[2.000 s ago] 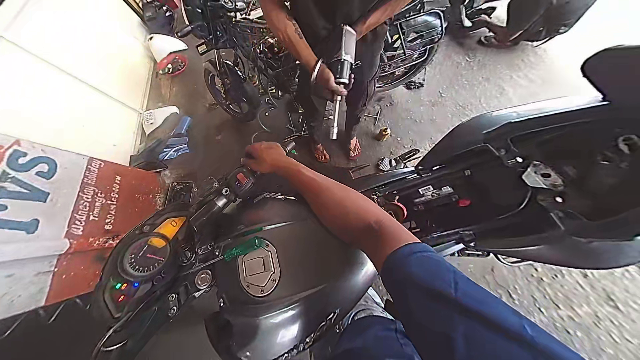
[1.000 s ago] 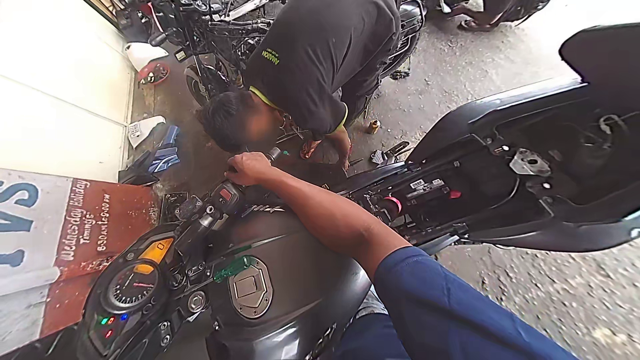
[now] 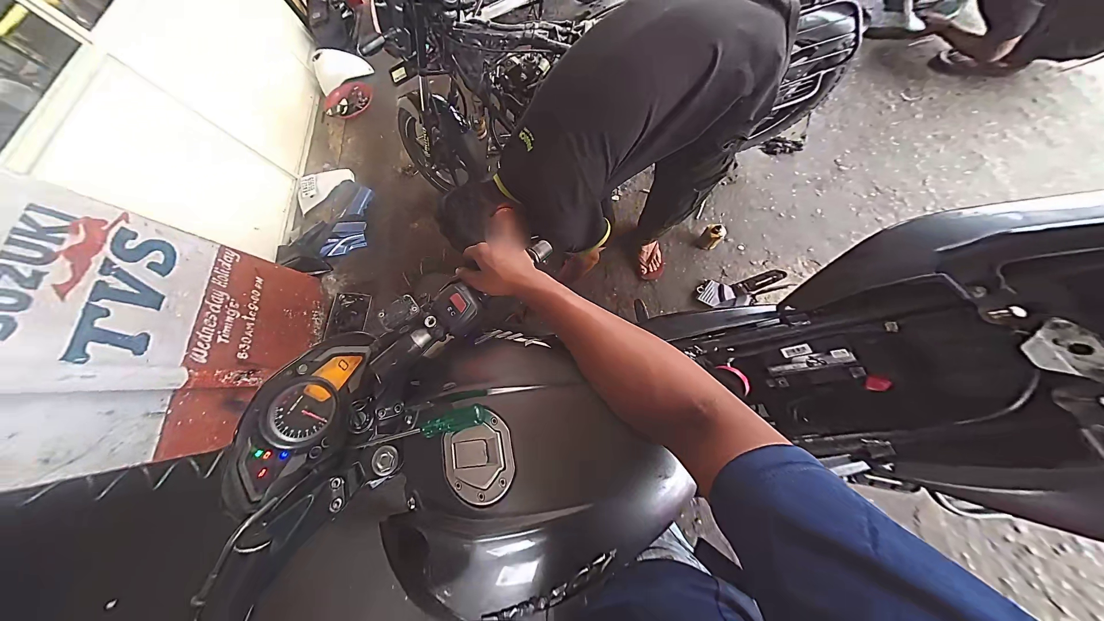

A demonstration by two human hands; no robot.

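Note:
My right hand (image 3: 500,269) is closed around the throttle grip (image 3: 541,251) on the motorcycle's handlebar, beside the switch housing (image 3: 455,308) with its red switch. My left hand is out of view. Below the bar, a green-handled screwdriver (image 3: 454,420) lies across the edge of the fuel cap (image 3: 479,458) on the dark fuel tank (image 3: 569,440). The instrument cluster (image 3: 302,414) at the left is lit, with an orange display and small coloured lamps.
A co-worker (image 3: 638,95) bends over close beyond my right hand. Behind stands a partly stripped motorcycle (image 3: 517,73). At right is the exposed seat compartment (image 3: 828,371). Blue panels (image 3: 349,222) and a red bowl (image 3: 348,100) lie near the wall. A small can (image 3: 712,236) stands on the ground.
The co-worker stood upright holding a power tool two seconds ago and is now bent down beside the motorcycle, the tool out of sight. My right hand has stayed at the grip.

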